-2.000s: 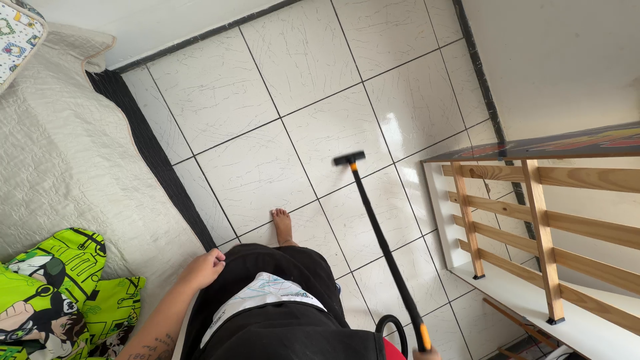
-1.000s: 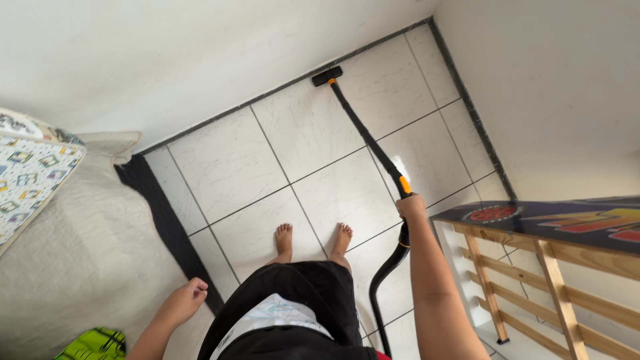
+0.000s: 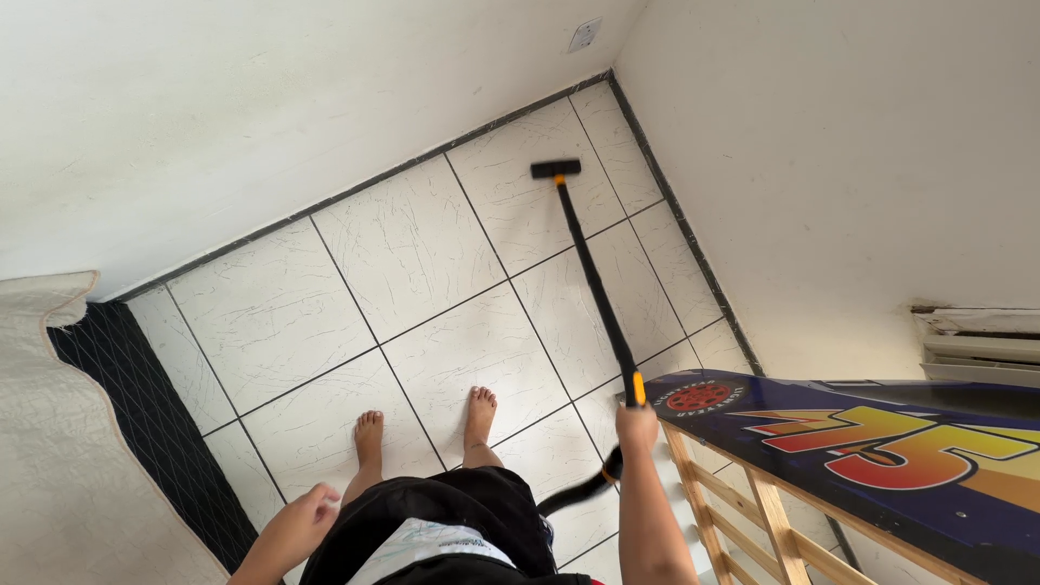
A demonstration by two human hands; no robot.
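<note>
My right hand [image 3: 637, 426] grips the handle of a black vacuum cleaner wand [image 3: 597, 284] with orange accents. From the hand, the wand slants away across the white tiled floor [image 3: 439, 325] to a flat black floor nozzle [image 3: 556, 169], which lies on a tile near the far corner. A black vacuum hose [image 3: 573, 496] curves from behind the hand down towards my black shorts, where its end is hidden. My left hand [image 3: 313, 508] hangs beside the shorts, its fingers loosely curled and holding nothing. Both bare feet rest on the tiles between the hands.
Walls edged with a dark baseboard [image 3: 374, 185] meet at the far corner. To the left is a bed with a light cover [image 3: 65, 455] and a black base [image 3: 154, 422]. At the right stands a wooden slatted frame [image 3: 768, 512] with a colourful printed panel [image 3: 877, 455].
The nozzle has moved right from beside the far wall's baseboard towards the corner. My right hand still holds the wand. The view has shifted, showing more of the right wall and the printed panel.
</note>
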